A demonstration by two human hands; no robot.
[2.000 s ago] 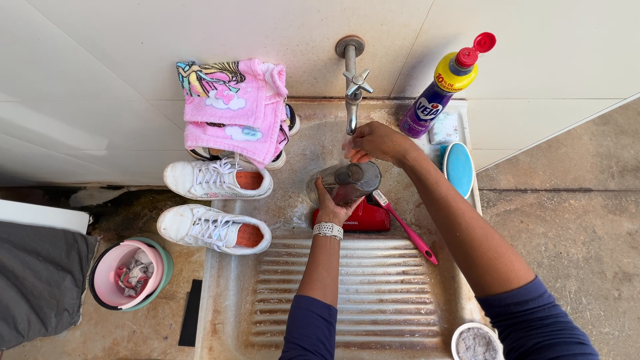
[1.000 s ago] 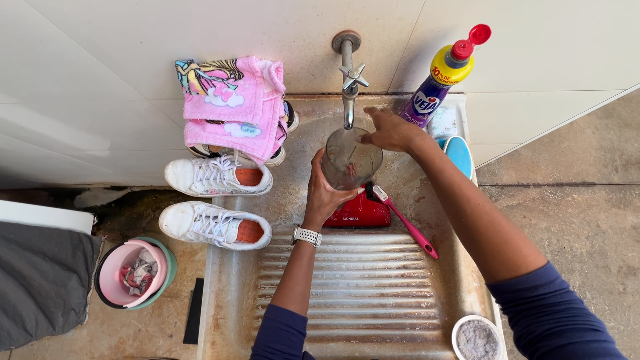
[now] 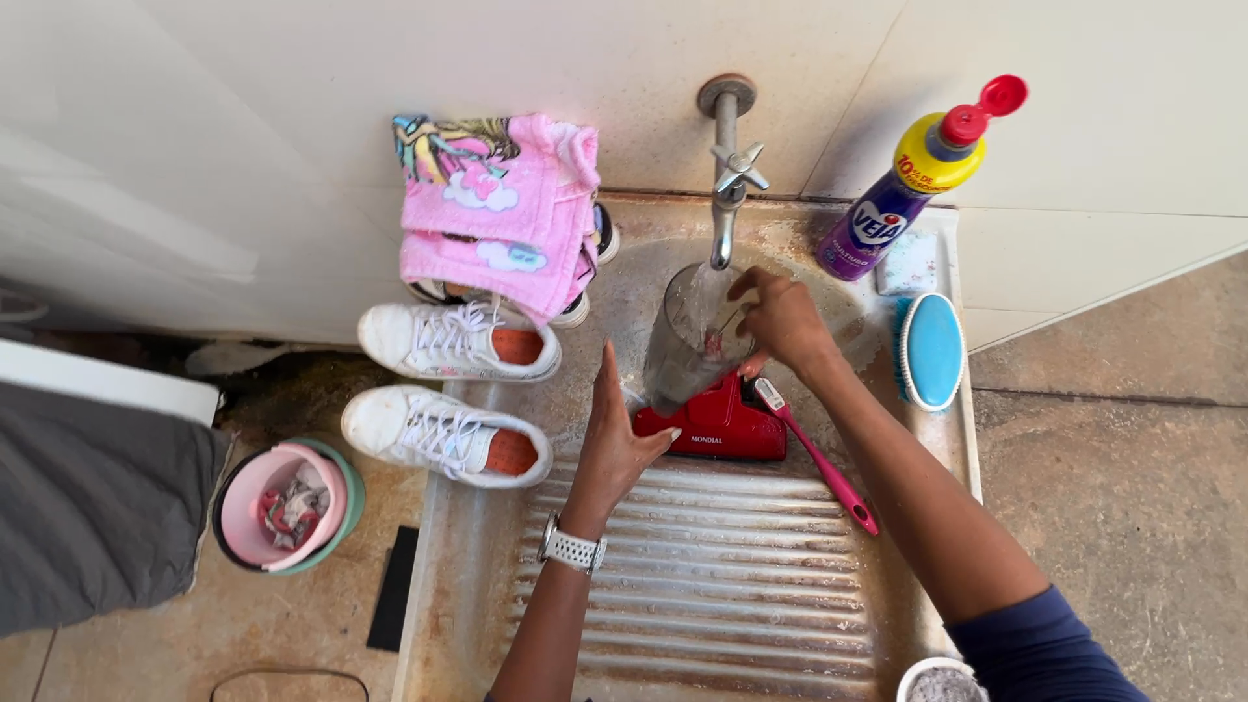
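Observation:
Water runs from the metal tap (image 3: 722,234) into a clear, smoky plastic container (image 3: 678,351), tilted under the spout. My right hand (image 3: 788,322) is at the container's right rim, its fingers bent around the edge. My left hand (image 3: 612,444) is spread just left of and below the container, fingers apart; it does not hold it. Below the container lies a red plastic appliance part (image 3: 726,429), with a pink-handled brush (image 3: 824,468) leaning at its right end. All of these are in the stained wash sink (image 3: 692,575) with a ribbed washboard.
White sneakers (image 3: 448,434) and a pink printed towel (image 3: 497,214) sit along the left edge. At right stand a purple cleaner bottle (image 3: 877,210), a wrapped soap-like block (image 3: 909,263), a blue-backed scrub brush (image 3: 932,351) and a white tub (image 3: 941,682). Nested buckets (image 3: 283,507) are on the floor.
My left hand has let go of the container and moved down and left. My right hand has come to the container's rim. Water now visibly runs into the container.

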